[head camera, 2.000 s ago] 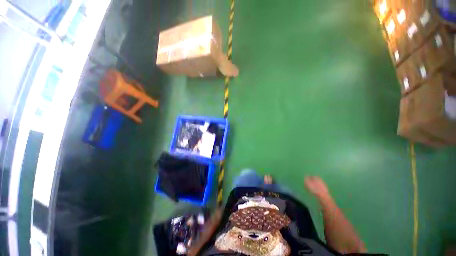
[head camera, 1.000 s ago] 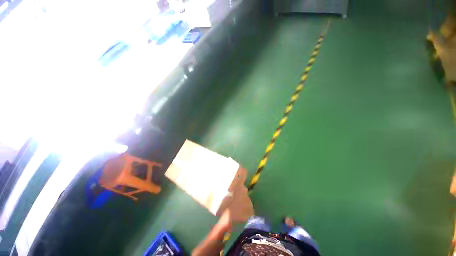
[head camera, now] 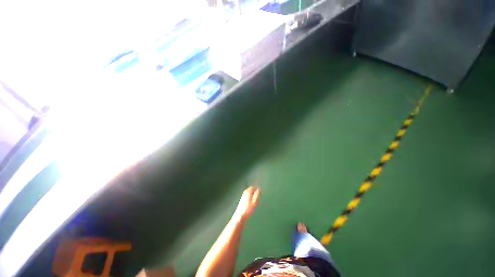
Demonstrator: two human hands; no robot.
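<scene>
My left hand [head camera: 249,201] is bare and held out low ahead of my body, over the green floor. It is small and blurred, so I cannot tell whether its fingers hold anything. It touches neither the bench nor the stool. My right hand is not in view. A small blue bin [head camera: 209,88] lies near the edge of the long, glaring bench, beyond my left hand. A pale stack or box [head camera: 263,53] stands beside the bin on the bench.
An orange stool [head camera: 69,258] is at the lower left, with a cardboard box corner [head camera: 157,272] beside it. A grey cabinet-like block [head camera: 423,38] stands at the upper right. Yellow-black tape [head camera: 365,186] runs along the floor towards it. Glare hides much of the bench.
The view has moved forward along the bench. The cardboard box and stool have slid down and left, and the blue crate has left the picture. My left hand is now clear of the box.
</scene>
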